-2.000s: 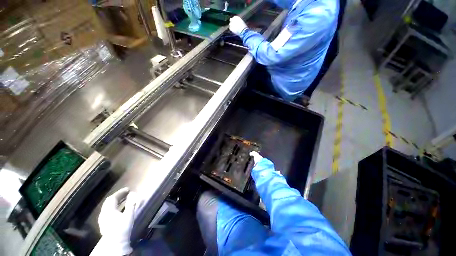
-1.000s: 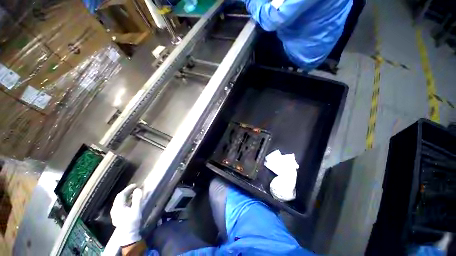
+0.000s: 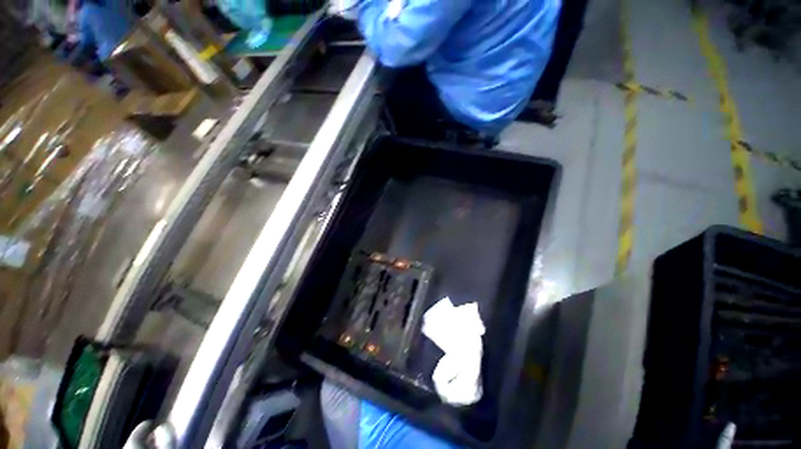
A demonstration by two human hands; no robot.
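Observation:
A black carrier fixture [image 3: 379, 307] with orange-brown clips lies in the near left part of a large black tote [image 3: 549, 197]. A crumpled white piece [image 3: 458, 351], paper or cloth, lies beside it. My left hand [image 3: 151, 435], in a white glove, is at the bottom edge by the near conveyor rail [image 3: 263, 254]; only blurred fingers show. A small white tip [image 3: 727, 435], apparently a gloved finger of my right hand, shows at the bottom right over a second black tote [image 3: 681, 272]. The rest of that hand is out of the picture.
A person in a blue smock [image 3: 492, 61] stands at the far end of the tote, beside the conveyor. Green parts [image 3: 83, 390] sit in a tray behind the far rail. Wrapped cartons [image 3: 53, 202] are at the left. Yellow-black tape [image 3: 629, 167] marks the floor.
The view has shifted. My right hand has left the fixture and moved right to the second tote. The white piece, unseen two seconds ago, shows beside the fixture. My left hand has slipped mostly out of view.

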